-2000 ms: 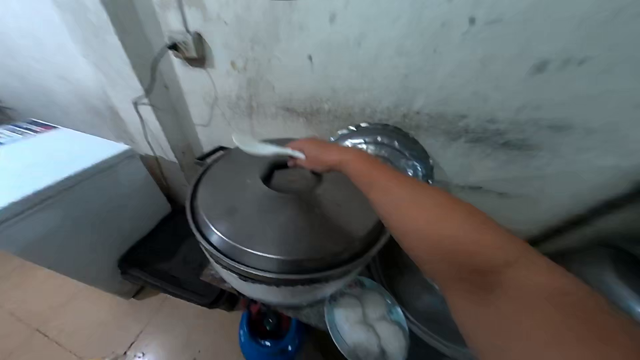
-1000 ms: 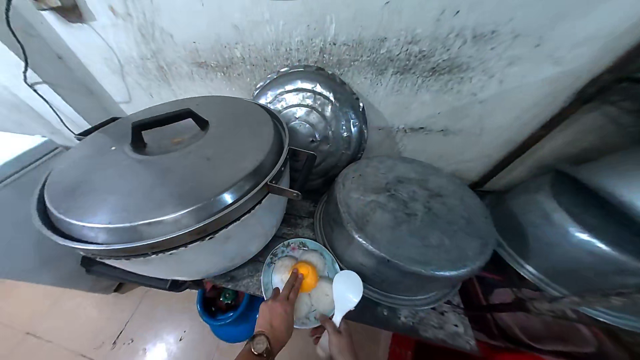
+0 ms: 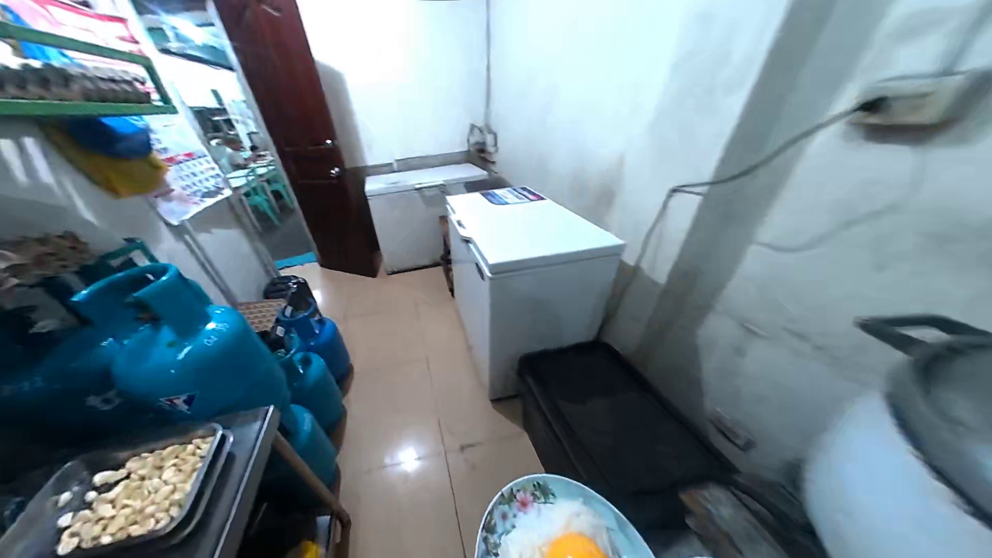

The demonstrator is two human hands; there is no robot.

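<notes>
A flower-patterned plate (image 3: 496,515) with white rice (image 3: 562,523) and a round orange-yellow item (image 3: 575,546), which looks like an egg yolk, is at the bottom edge of the head view, partly cut off. Neither my left hand nor my right hand is in view, so what holds the plate is hidden. At the right edge stands a large pot (image 3: 860,473) with a lid and a dark handle, blurred. The white scoop is not in view.
Blue gas cylinders (image 3: 201,372) crowd the left, behind a metal table (image 3: 252,442) with a tray of pale pieces (image 3: 147,488). A tiled floor strip (image 3: 403,372) runs toward a brown door (image 3: 310,147). White chest freezers (image 3: 542,232) and a black box (image 3: 612,411) line the right.
The view has swung far left, from the pots to the room. Both hands and the scoop, seen at the plate one second ago, are out of view; the plate remains at the bottom.
</notes>
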